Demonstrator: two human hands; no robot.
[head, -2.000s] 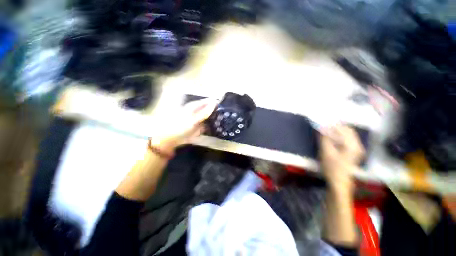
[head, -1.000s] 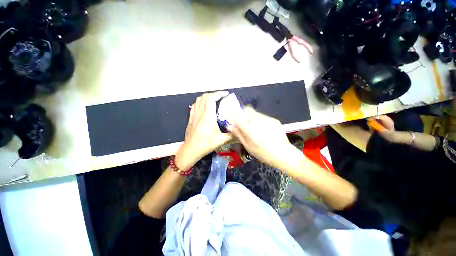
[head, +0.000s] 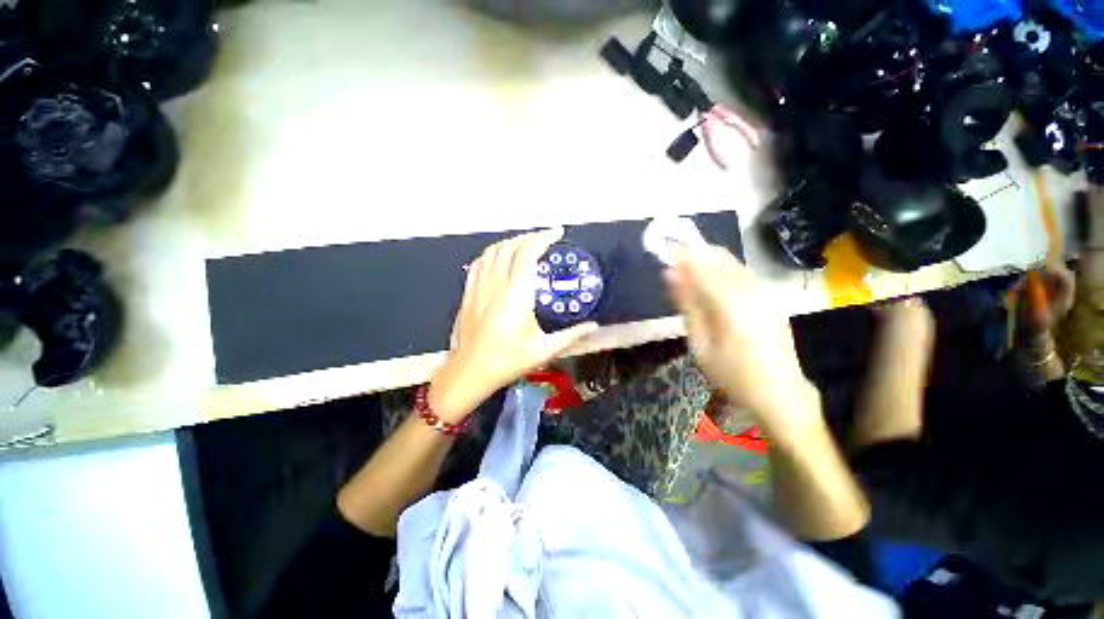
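A round black camera head [head: 569, 285] with a ring of pale dots faces up over the dark mat [head: 327, 302]. My left hand [head: 502, 308] grips it from its left side, fingers above and thumb below. My right hand [head: 726, 308] is to the right of it, slightly blurred, with a small white wad [head: 671, 238] pinched at its fingertips. The wad does not touch the camera head.
Glossy black housings heap at the left [head: 91, 139] and right [head: 896, 206]. Pink-handled pliers [head: 730, 133] lie at the upper right beside small black fittings [head: 654, 75]. Orange tape [head: 845, 272] marks the bench edge. Another person's hand [head: 1051, 296] is at the far right.
My right hand has moved right with the white wad, off the camera head, uncovering its dotted face. My left hand stays in place. The neighbour's hand has shifted right.
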